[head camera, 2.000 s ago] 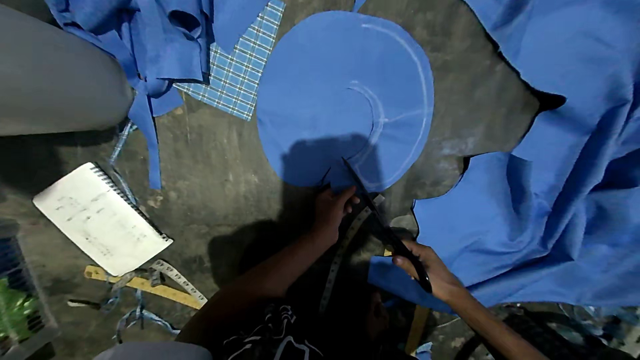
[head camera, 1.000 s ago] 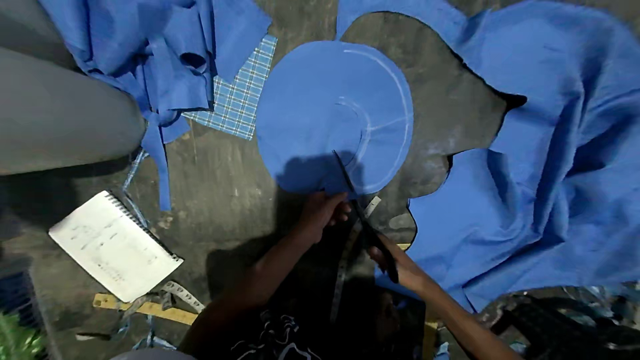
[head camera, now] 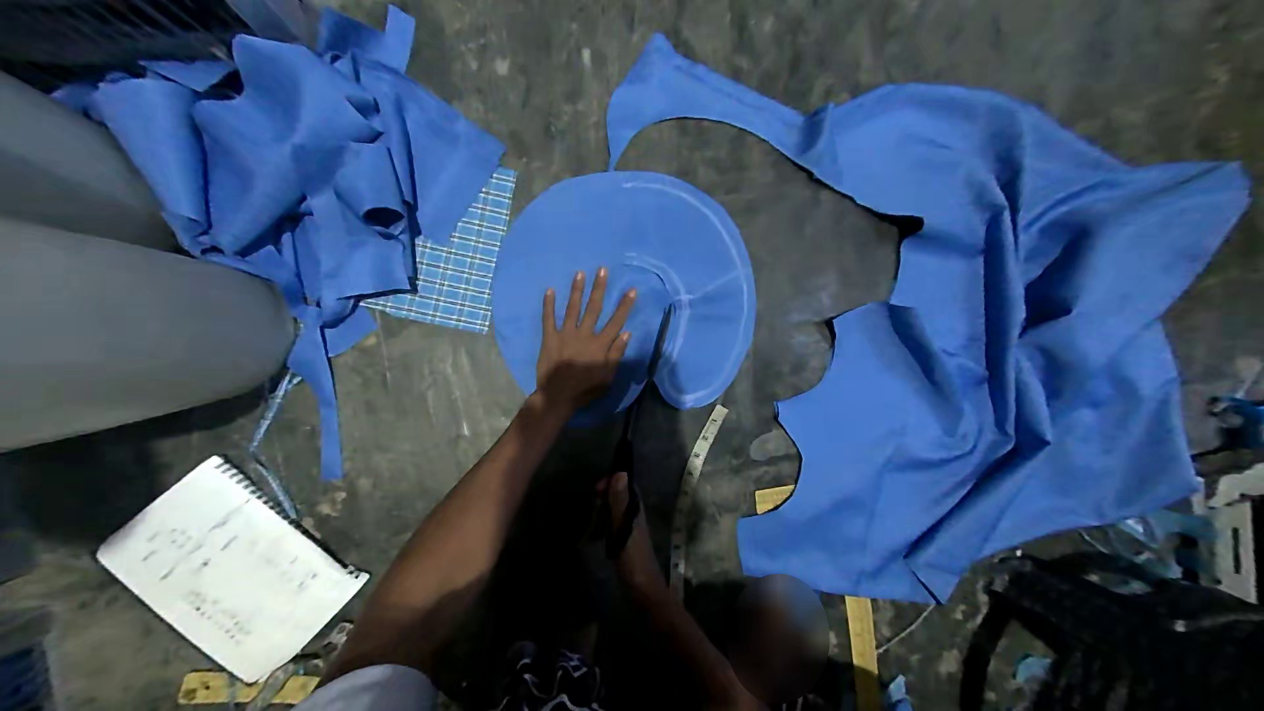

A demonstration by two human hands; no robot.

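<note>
A round piece of blue fabric with curved chalk lines lies on the dark floor. My left hand rests flat on its lower middle, fingers spread. Below it, my right hand grips the handles of black scissors; their blades lie at a slit that runs up from the fabric's lower edge to near the inner chalk curve. Just right of the scissors a pale measuring tape lies on the floor.
Cut blue fabric spreads at the right; blue scraps lie over checked cloth at the upper left. A spiral notebook with writing, yellow rulers, a grey rounded object and a black item lie around.
My left hand has moved from the fabric's lower edge onto its surface and spread out. The scissors are now at a slit in the fabric. The view has shifted.
</note>
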